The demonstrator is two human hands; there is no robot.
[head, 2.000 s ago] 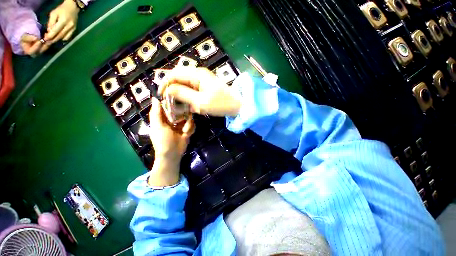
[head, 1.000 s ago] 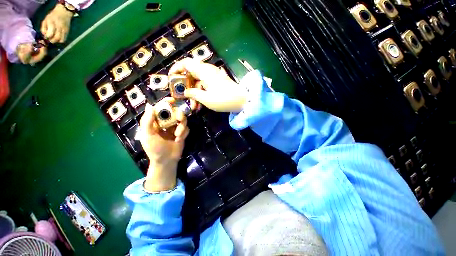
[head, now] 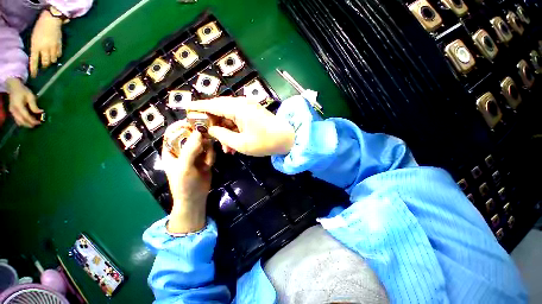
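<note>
My left hand [head: 189, 172] holds a gold-rimmed square unit [head: 176, 138], partly hidden by its fingers, above the black blister tray [head: 255, 193]. My right hand [head: 249, 126] holds a second small gold-rimmed unit [head: 199, 122] with a dark round centre, close beside the first. I cannot tell whether the two units touch. Several similar units [head: 157, 69] sit in the far pockets of the tray, black round centres up. The thin tools [head: 293, 81] lie right of the tray with a white scrap [head: 310, 95].
Tall stacked black trays [head: 356, 65] stand at right, with gold units [head: 490, 108] on top. A tray of smaller parts [head: 488, 190] is far right. A patterned phone [head: 96, 264] and fan [head: 32, 295] are lower left. Another person's hands [head: 46, 43] are upper left, near loose parts [head: 86, 69].
The two units were apart with their faces showing a second ago; now they are closer together and more covered by my fingers. The other person's hands have moved apart.
</note>
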